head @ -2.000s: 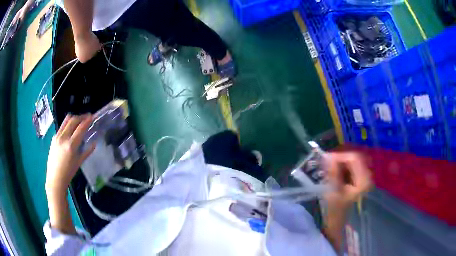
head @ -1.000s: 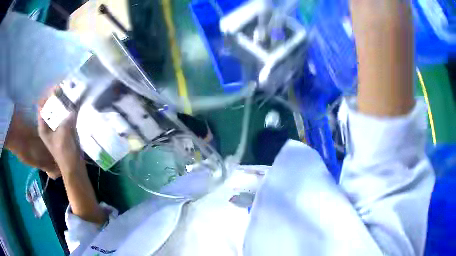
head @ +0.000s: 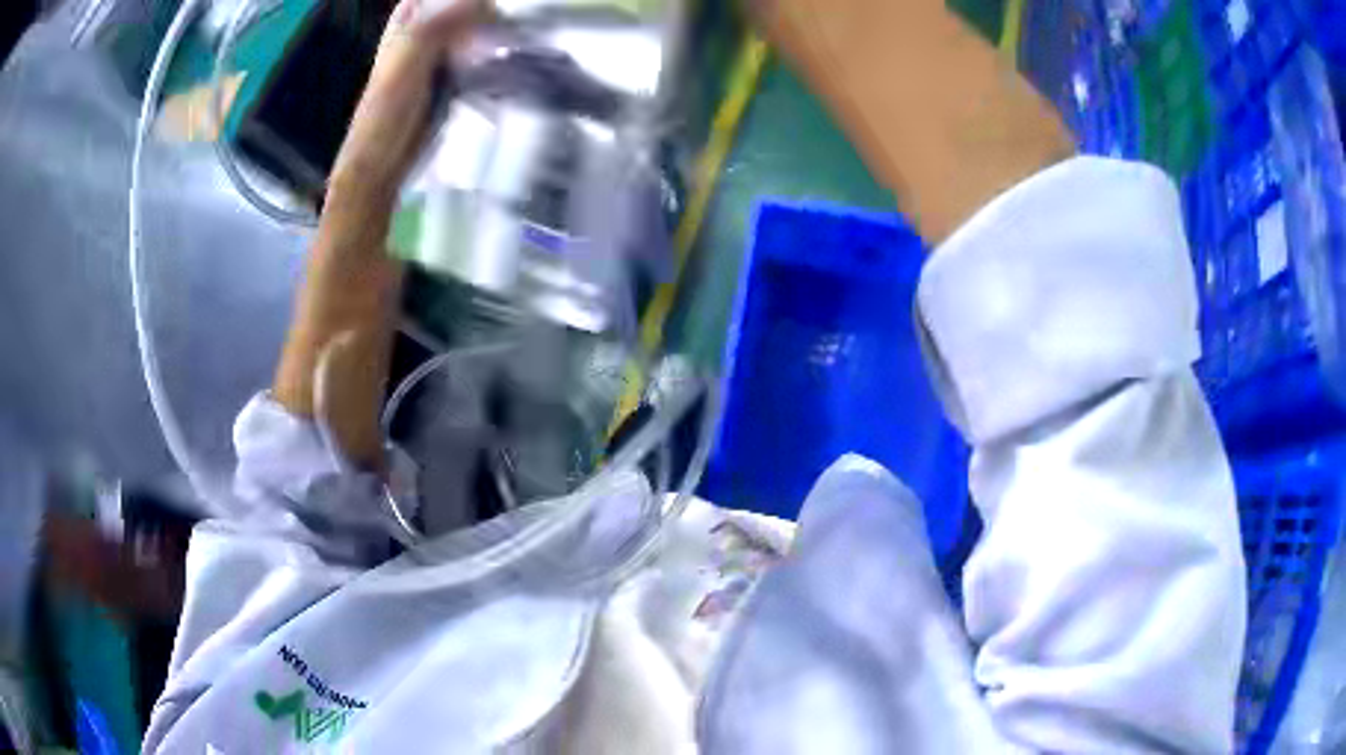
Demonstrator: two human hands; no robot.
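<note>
The silver-grey bench fixture is in the upper middle, strongly blurred, with a green label at its left edge. My left hand is at the top edge of the picture, partly cut off and blurred, and holds the fixture's upper left side. Clear-white air tubing loops down the left side and lies in rings over my lap and in front of my chest. My right forearm reaches up past the top edge; my right hand is out of the picture.
A blue bin is on the green floor right of the fixture, beside a yellow line. Blue mesh crates stand along the right. A blurred grey-white shape, apparently another person's clothing, fills the left.
The fixture and my left hand have moved up and right in the picture. My right hand and forearm have moved up and the hand has left the picture. The view has shifted towards the blue bin.
</note>
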